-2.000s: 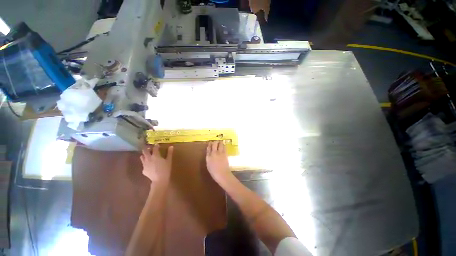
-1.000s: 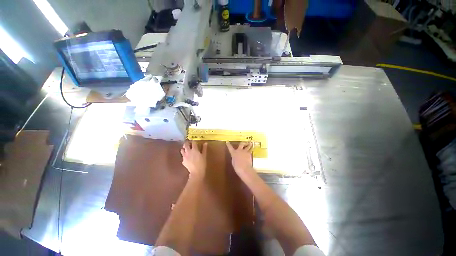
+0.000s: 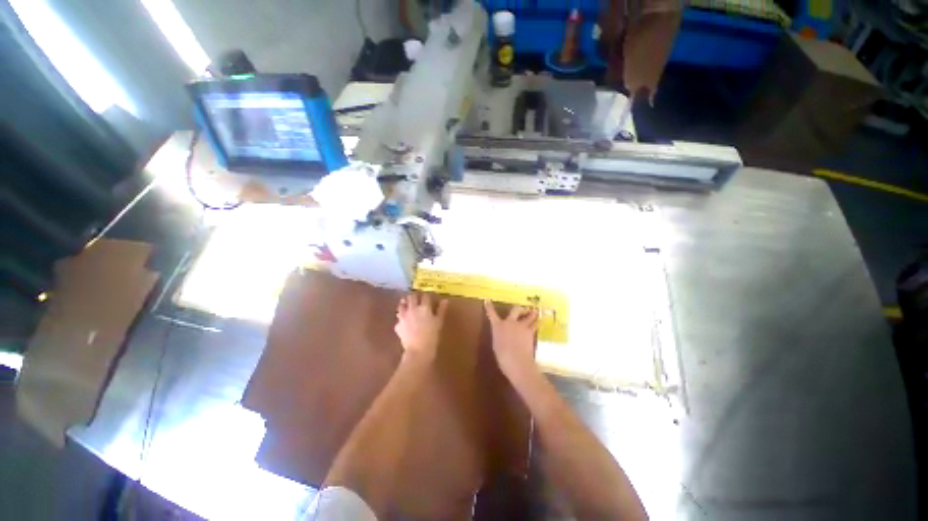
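A large brown panel lies flat on the metal table, its far edge along the yellow template. My left hand rests on the panel near its far edge, close to the sewing head, fingers spread. My right hand rests on the panel near its right corner, fingertips by the template, fingers apart. Both hands press flat and grip nothing. The needle area at the head's lower tip is too small to make out. A white base plate lies under the template.
A control screen stands left of the head. A crumpled white wad sits on the head. A metal carriage rail runs behind the plate. Another brown panel lies at the table's left edge. A spray can stands behind.
The camera view has shifted, bringing the screen and the left panel further into the picture. My right hand's fingers have spread since the earliest frame. The hands stay at the template.
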